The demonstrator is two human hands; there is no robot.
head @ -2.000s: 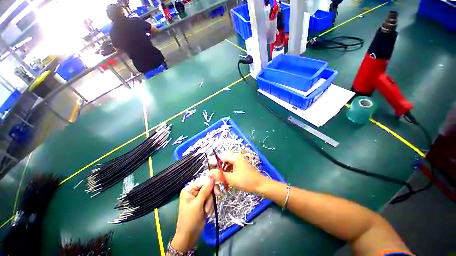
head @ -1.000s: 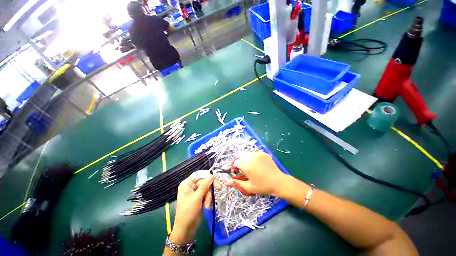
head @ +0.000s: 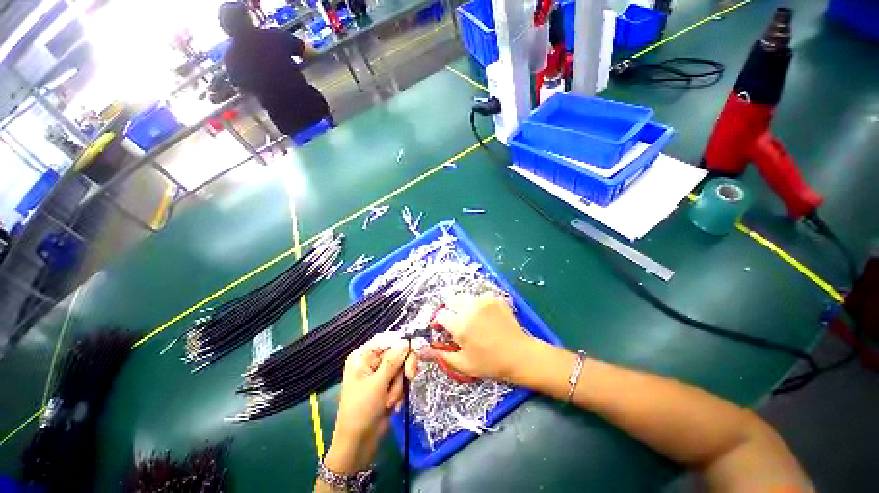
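My left hand (head: pixel 374 383) holds a thin black cable (head: pixel 406 438) upright between thumb and fingers, its end at the fingertips. My right hand (head: pixel 479 339) is shut on small red-handled scissors (head: pixel 442 337), whose dark tip points left and meets the cable end; whether the blades touch it is too small to tell. Both hands are over a blue tray (head: pixel 421 456) heaped with white-silver scraps (head: pixel 445 404). A bundle of black cables with pale ends (head: pixel 332 349) overlaps the tray's left edge.
Another cable bundle (head: pixel 260 306) lies beyond, darker piles (head: pixel 92 395) at lower left. Right of the tray are a steel ruler (head: pixel 622 249), a black power cord (head: pixel 675 318), green tape (head: pixel 718 206), a red heat gun (head: pixel 757 135) and stacked blue trays (head: pixel 593 154). A person (head: pixel 273 72) stands beyond.
The scissors, pointing upward two seconds ago, now point left at the cable end. My left hand still holds the cable. The whole view has shifted slightly.
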